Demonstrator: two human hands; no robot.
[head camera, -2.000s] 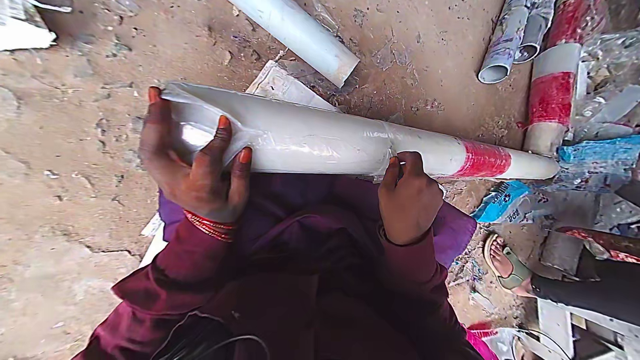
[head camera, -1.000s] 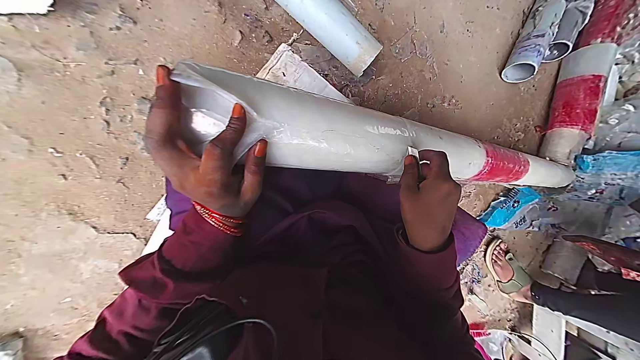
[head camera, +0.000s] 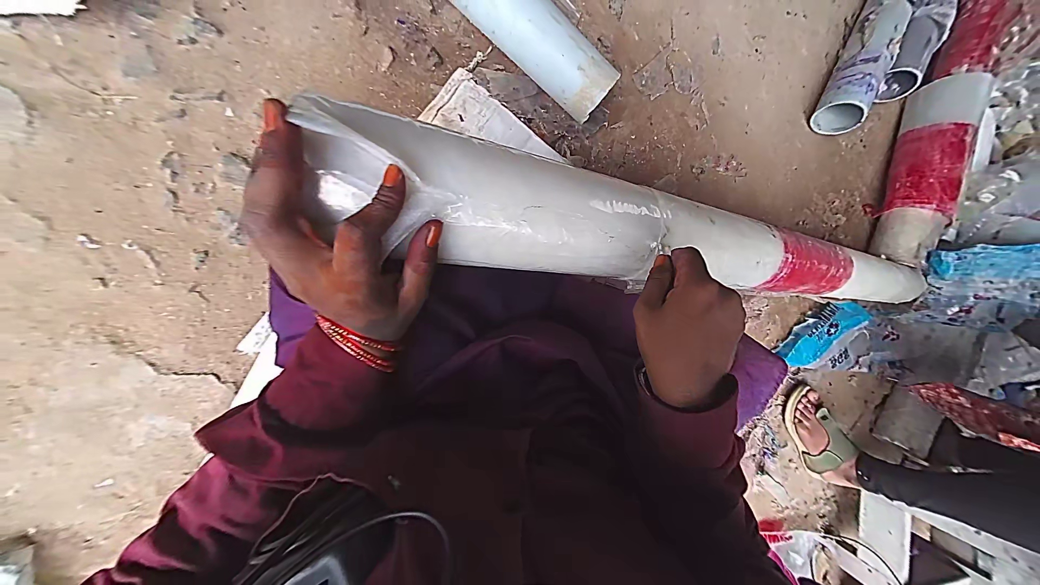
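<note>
A long white plastic pipe (head camera: 528, 211) lies across my lap, with a red band (head camera: 804, 264) near its far right part. Clear plastic film (head camera: 406, 191) covers its left portion and hangs loose at the near end. My left hand (head camera: 341, 236) grips that end, fingers spread over the film and the pipe. At the film's right edge, my right hand (head camera: 686, 325) has thumb and forefinger pinched together against the pipe's lower side. What sits between those fingertips is too small to make out.
A pale pipe (head camera: 561, 57) lies on the ground ahead beside a flattened white sheet (head camera: 487, 118). Open-ended pipes (head camera: 853, 89) and a red-banded pipe (head camera: 930, 162) are at upper right. Blue printed plastic (head camera: 825, 333) and a person's sandalled foot (head camera: 816, 435) are on the right.
My right hand stays pinched at the film's edge with only slight shifts along the pipe. My left hand keeps its hold on the pipe's end.
</note>
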